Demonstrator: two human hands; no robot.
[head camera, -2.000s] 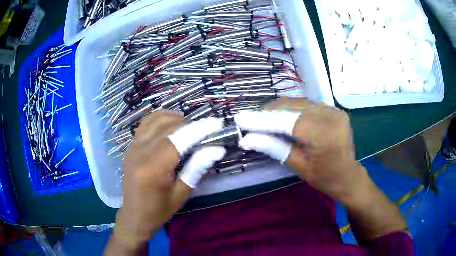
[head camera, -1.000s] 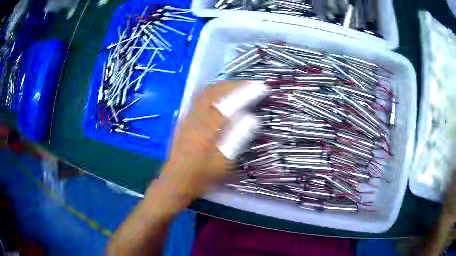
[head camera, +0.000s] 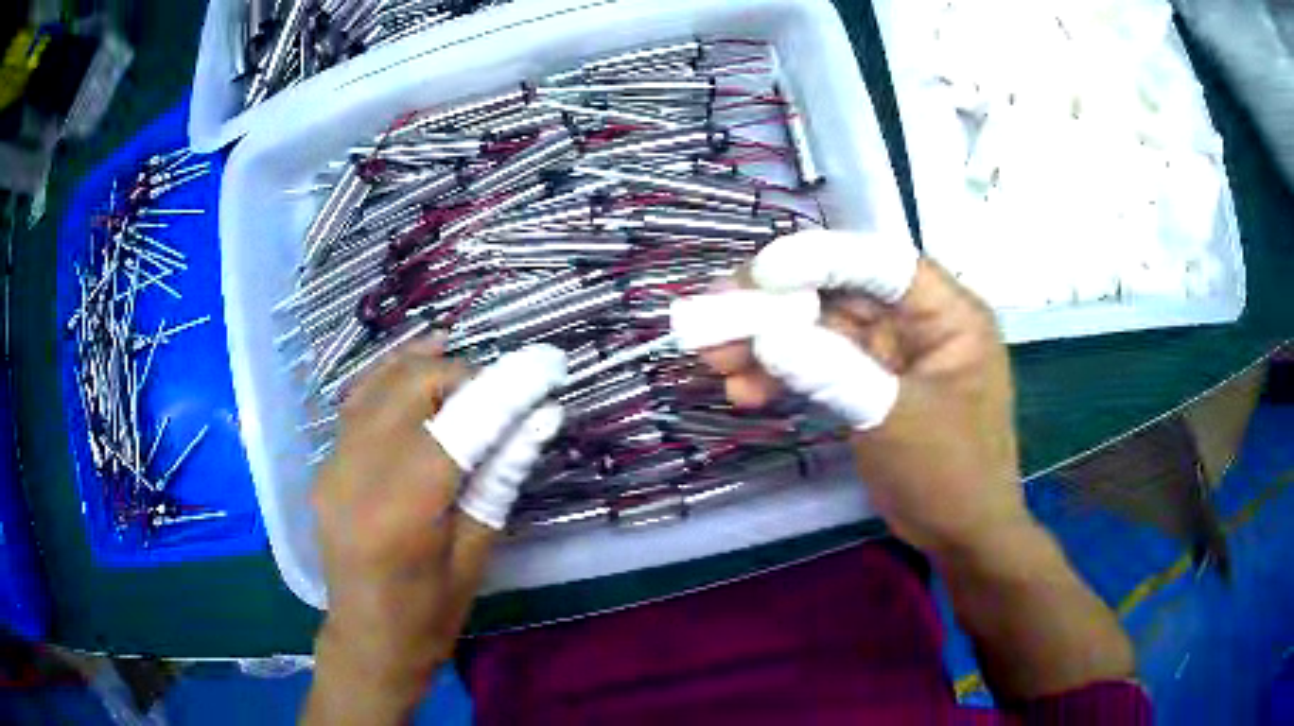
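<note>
My left hand (head camera: 412, 482), with white finger cots on thumb and forefinger, pinches a thin silver rod (head camera: 619, 362) over the central bin (head camera: 270, 482). The rod points right and up. My right hand (head camera: 908, 369), also with white cots, holds a short straight-edged white piece (head camera: 727, 318) between its fingers. The rod's far end meets or passes behind the white piece's left end; I cannot tell which. Under both hands, the bin is full of silver tubular units (head camera: 546, 305) with dark ends and red wires.
A blue tray (head camera: 213, 489) with thin rods lies left. An upper bin (head camera: 213, 85) of metal tubes stands beyond. A white-parts tray (head camera: 1135, 319) lies right. A yellow-and-black object (head camera: 29, 50) is far upper left. The green bench edge curves near my body.
The view has swung back from the left. My right hand, mostly out of view one second ago, is back over the bin with a white piece. The rod now shows in my left fingers.
</note>
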